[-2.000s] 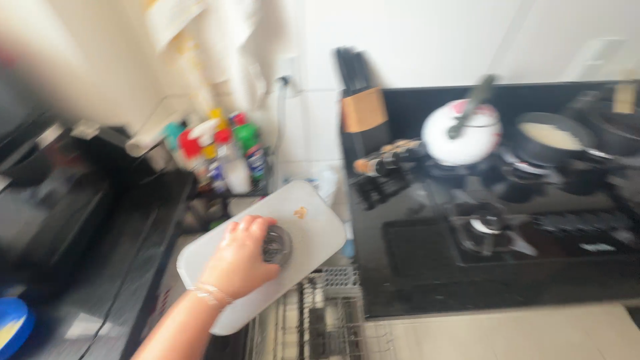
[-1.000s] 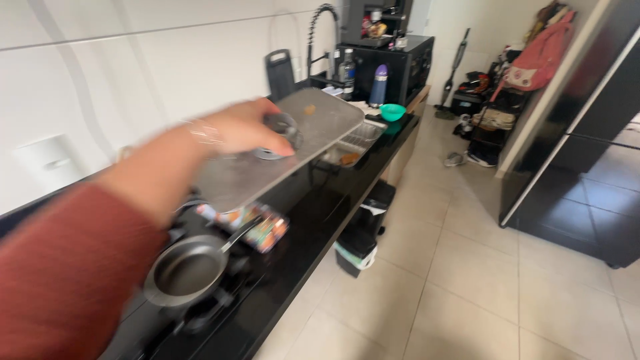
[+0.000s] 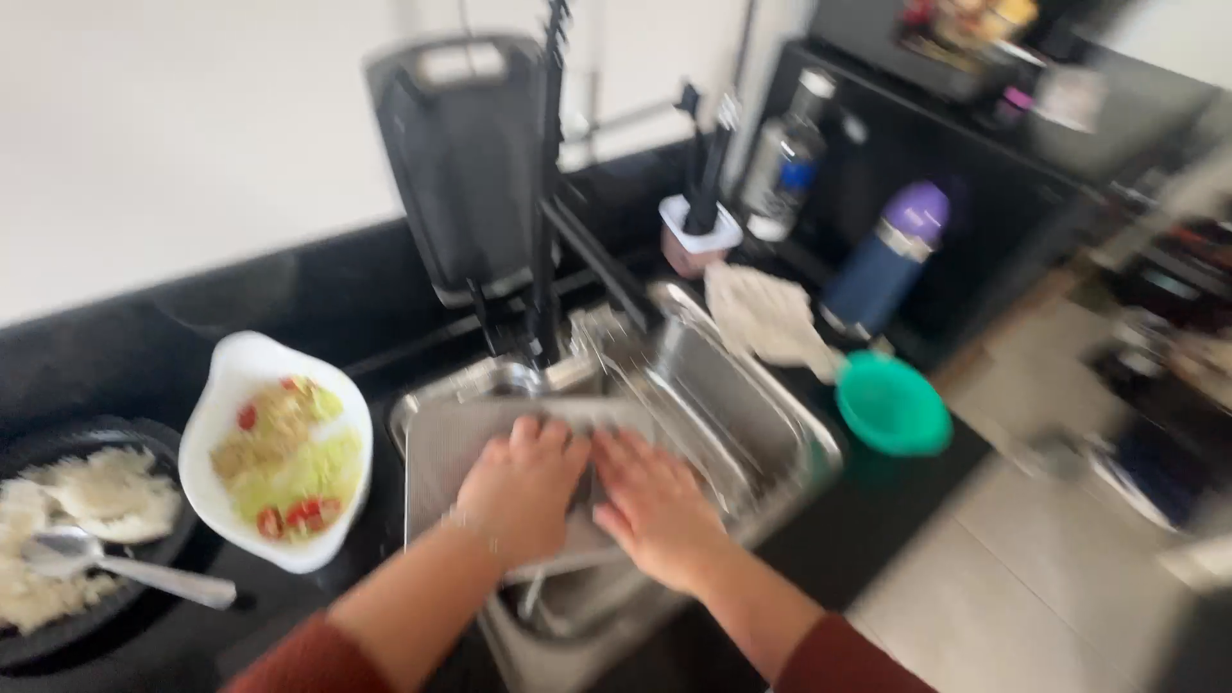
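A greyish rectangular lid or board (image 3: 438, 462) lies over the left basin of the steel double sink (image 3: 746, 414). My left hand (image 3: 529, 486) rests on its middle, fingers pointing away from me. Beside it my right hand (image 3: 659, 500) touches the same flat piece near its right part, fingers spread a little. Whether either hand grips anything beneath the palms is hidden and blurred. The round item seen earlier under a hand does not show now. A black faucet (image 3: 544, 192) rises behind the sink.
To the left are a white dish of salad (image 3: 356, 385) and a dark plate of rice (image 3: 115, 428) with a spoon (image 3: 173, 580). Right of the sink sit a green bowl (image 3: 893, 404), a cloth (image 3: 770, 313) and a blue bottle with purple cap (image 3: 885, 260). A dark cutting board (image 3: 462, 183) leans behind.
The view has swung from the stove to the sink. The flat piece, held up by one hand before, is now down over the sink, and both hands are on it.
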